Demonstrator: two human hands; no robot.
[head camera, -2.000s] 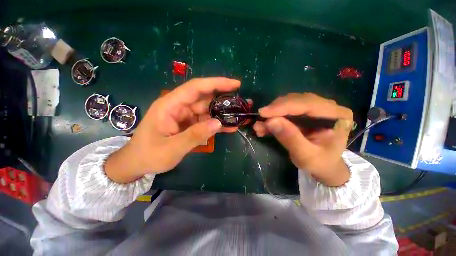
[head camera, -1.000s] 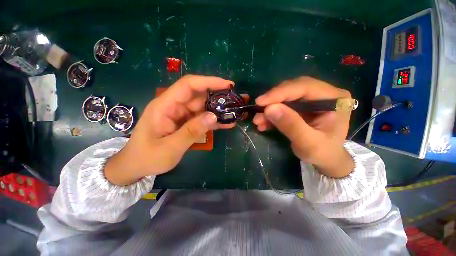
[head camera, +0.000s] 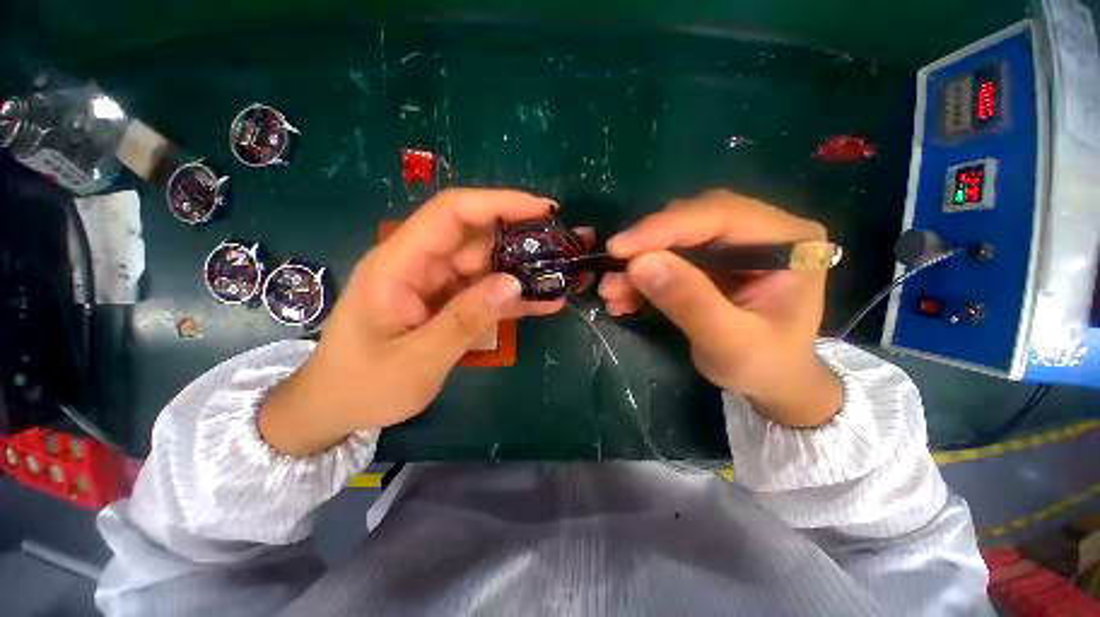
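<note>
My left hand holds a round watch case by its rim, open side up, above the mat. My right hand holds a dark slim tool, likely tweezers, like a pen. Its thin tip reaches inside the case; whether it grips a part cannot be told. An orange-red fixture lies under my left hand, mostly hidden by it. Several more watch cases lie loose at the left, one at the top and one nearest my left sleeve.
A blue control box stands at the right, with a cable. A thin pale cable loops below the hands. A red piece and red clump lie beyond. A clear bottle, white paper and red tray are at the left.
Both hands stay at the case. The tool has tilted slightly, and its pale rear end shows more clearly than two seconds ago. The whole view has shifted slightly.
</note>
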